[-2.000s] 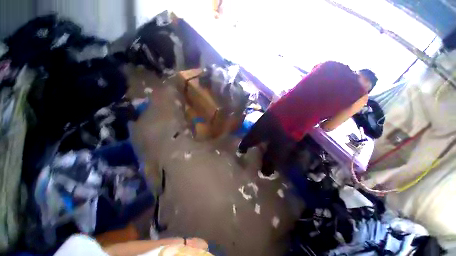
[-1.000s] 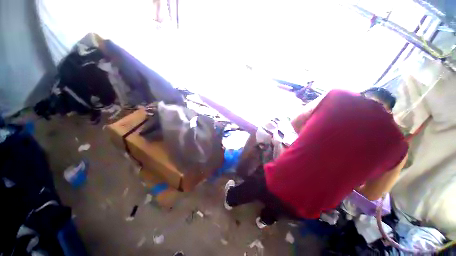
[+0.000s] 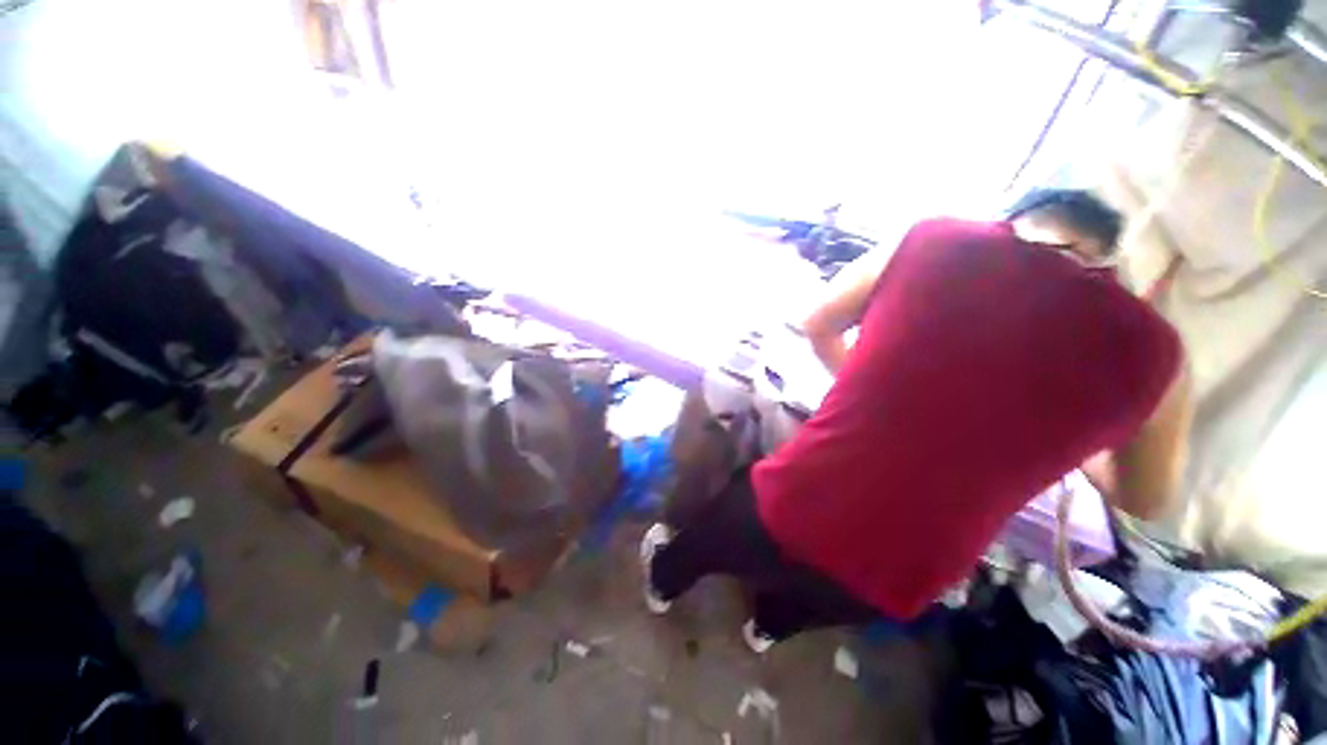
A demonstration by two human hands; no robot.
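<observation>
Neither of my hands is in the picture. Nearest in front of me, a person in a red top (image 3: 968,415) and dark trousers bends over the edge of a bright, washed-out table (image 3: 611,338). The person's hands are hidden. To the left, a brown cardboard carton (image 3: 393,510) stands on the floor with a crumpled grey plastic bag (image 3: 488,429) on it.
Dark fabric lies heaped at the far left (image 3: 175,284), at the lower left (image 3: 58,626) and at the lower right (image 3: 1004,677), beside pale blue fabric (image 3: 1201,626). Scraps litter the grey-brown floor (image 3: 277,582). A pinkish hose (image 3: 1084,590) curves at the right.
The view has swung right and closer to the person in red. My forearm and hand, at the bottom edge two seconds ago, have left the picture. The carton shows nearer and further left.
</observation>
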